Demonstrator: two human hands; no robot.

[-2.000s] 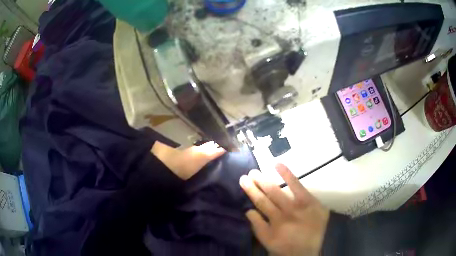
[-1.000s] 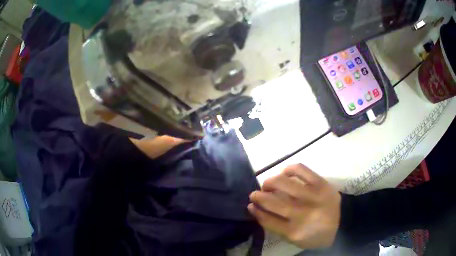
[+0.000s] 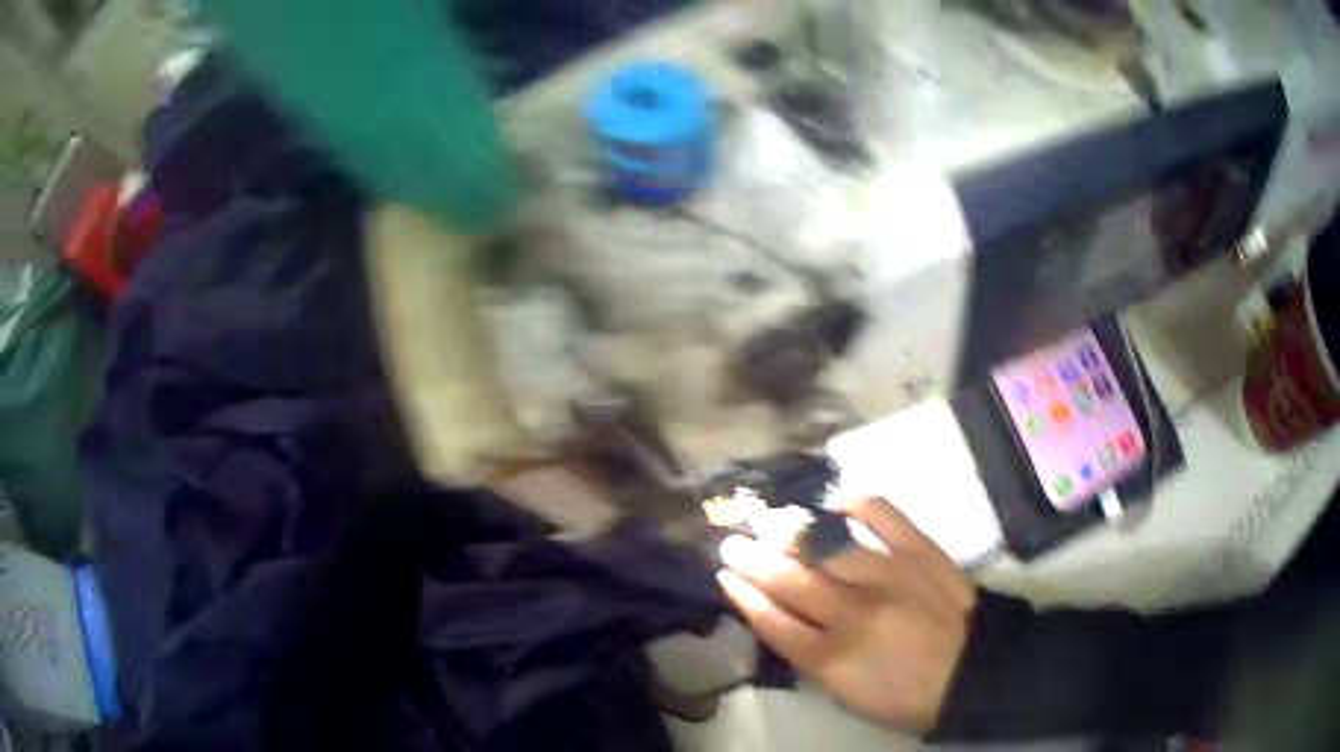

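Note:
The picture is blurred. Dark navy cloth runs from the left side up to the needle area of the white sewing machine. My right hand is beside the glare at the needle area, fingers bent, fingertips near the cloth's right edge; its grip is unclear. A pinkish patch, probably part of my left hand, shows under the machine's left end; its fingers are hidden. A pale rounded shape lies at the cloth's lower edge, too blurred to name.
A phone lies on a dark pad below the control panel. A red cup stands at the right. A blue cap and a green holder are at the machine's top left. A white box is at lower left.
The view has shifted, so the machine and phone sit lower. My right hand has moved from the cloth's lower right edge up to the needle area. The cloth near it has pulled back leftward.

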